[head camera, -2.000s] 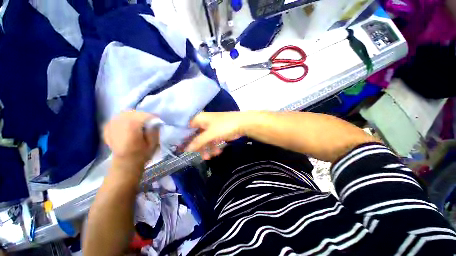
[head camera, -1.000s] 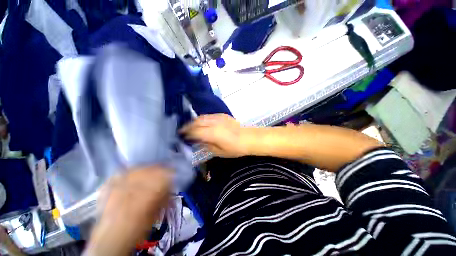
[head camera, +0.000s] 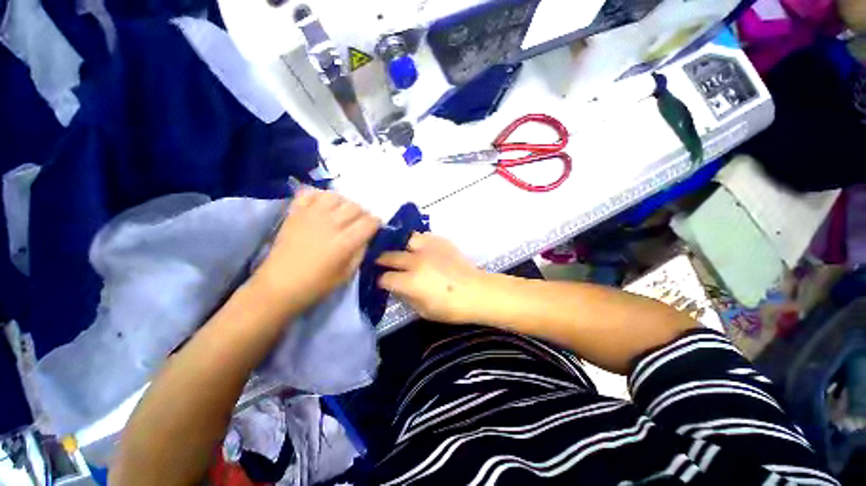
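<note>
Navy fabric with pale grey-blue pieces lies heaped left of the sewing machine head. My left hand holds the grey-blue and navy cloth just in front of the needle area; the cloth hangs over the table's front edge below it. My right hand is close beside it, fingertips gripping a bunched navy part between the hands. The exact grip of the fingers is partly hidden. Red-handled scissors lie on the white machine bed, right of the hands.
A dark green tied bundle lies at the bed's right end. A navy piece lies under the machine arm. A blue knob is on the head. Pale green cloth and magenta cloth are to the right, loose fabric below the table.
My left hand has moved up and right from the lower left to beside my right hand. The grey-blue cloth is spread lower and left. The view has shifted, showing more of the machine head.
</note>
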